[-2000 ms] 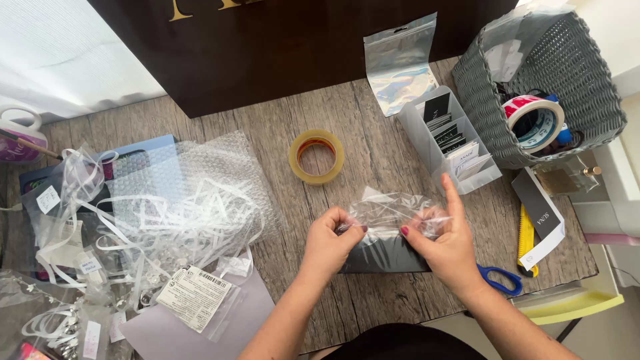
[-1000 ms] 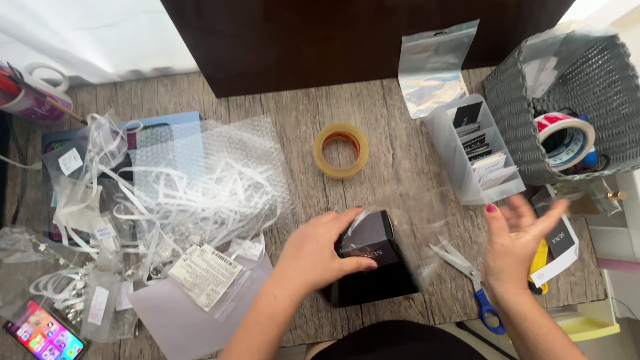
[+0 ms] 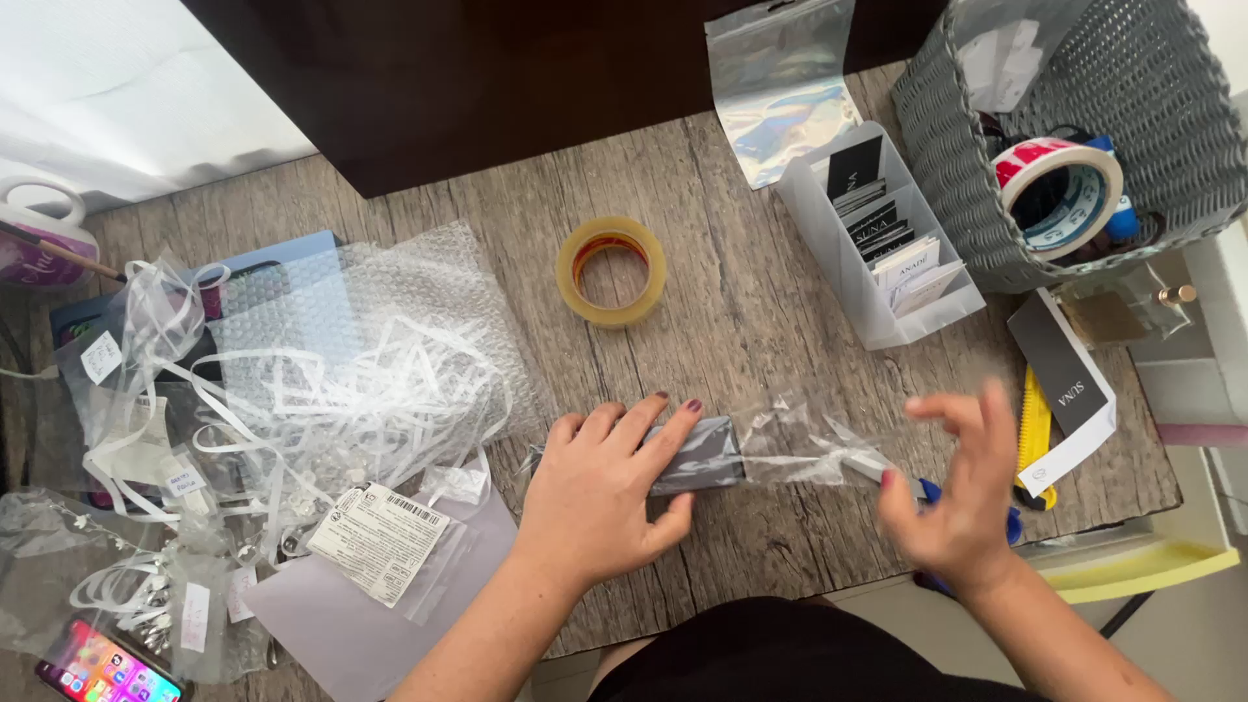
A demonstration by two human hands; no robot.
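Observation:
My left hand (image 3: 614,487) lies over a small black box (image 3: 697,455) in a clear plastic wrapper (image 3: 790,439), gripping it on the wooden table. The loose end of the wrapper spreads out to the right, over part of the scissors (image 3: 868,468). My right hand (image 3: 960,478), a little blurred, is raised beside the scissors' blue handles with its fingers apart and nothing visible in them. A roll of clear tape (image 3: 611,272) lies flat beyond my left hand.
Bubble wrap (image 3: 448,283), white ribbons and small bags cover the left side, near a phone (image 3: 107,663). A plastic card organizer (image 3: 877,244), a grey woven basket (image 3: 946,146) with tape rolls, and a yellow cutter (image 3: 1035,429) are on the right. A dark panel (image 3: 536,88) stands behind.
Both hands were at the wrapper two seconds ago; now only my left hand holds the wrapped box, which has been turned to lie narrower. My right hand has moved away to the right.

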